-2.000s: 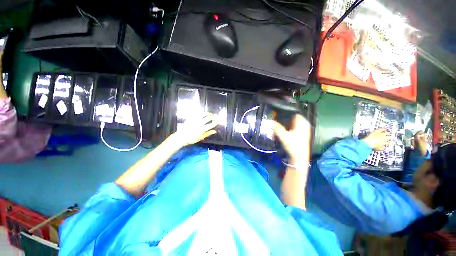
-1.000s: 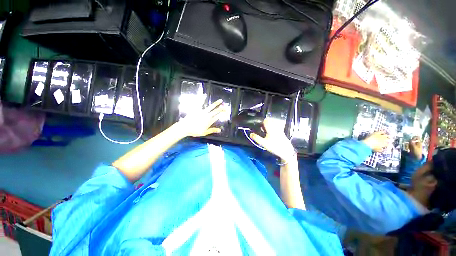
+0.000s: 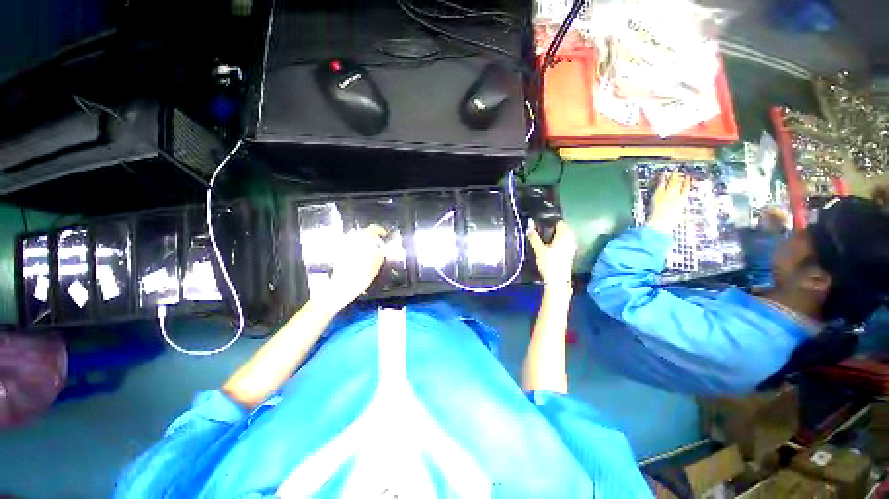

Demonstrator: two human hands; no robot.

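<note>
A black phone tray holds several glossy black phones side by side, with strong glare on their screens. My left hand lies over the first and second phones from the left; glare blurs its fingers, so I cannot tell whether it grips anything. My right hand is at the tray's right end, with its fingers on a black handheld device. A thin white cable loops down beside the fourth phone and back up to the third phone.
A second phone tray is at left, with a white cable on it. Behind are a black computer case and two mice. At right are a red bin and a neighbour in blue handling parts.
The view has shifted. My right hand has moved with the black device from over the third phone to the tray's right end. My left hand stays over the left phones.
</note>
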